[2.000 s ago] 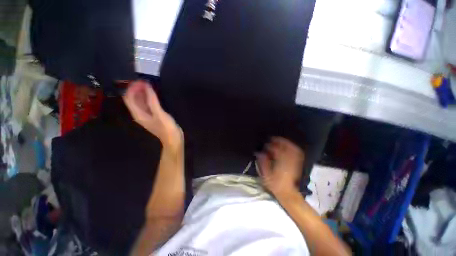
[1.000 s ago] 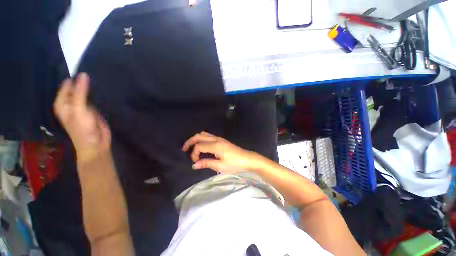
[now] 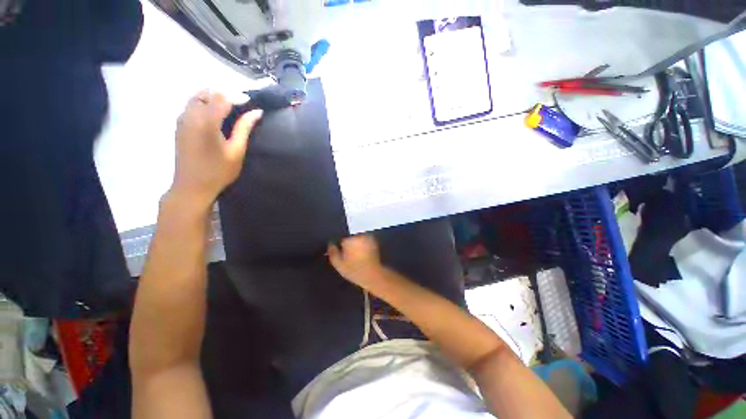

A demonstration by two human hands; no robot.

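Observation:
The black garment piece lies on the white machine table, its far end under the sewing machine's needle area, and drapes over the front edge onto my lap. My left hand grips the folded-up left edge of the cloth, close to the needle area. My right hand is closed on the cloth's right edge at the table's front edge. The blue attachment sits right of the presser area. The needle tip is too small to tell.
A phone lies right of the needle, then a red tool, a blue-and-yellow item, tweezers and scissors. Black pieces hang at left. A blue basket and red crate are below.
My left hand has moved forward to the needle area and taken the cloth's edge. My right hand has closed on the right edge. The machine head has come into view.

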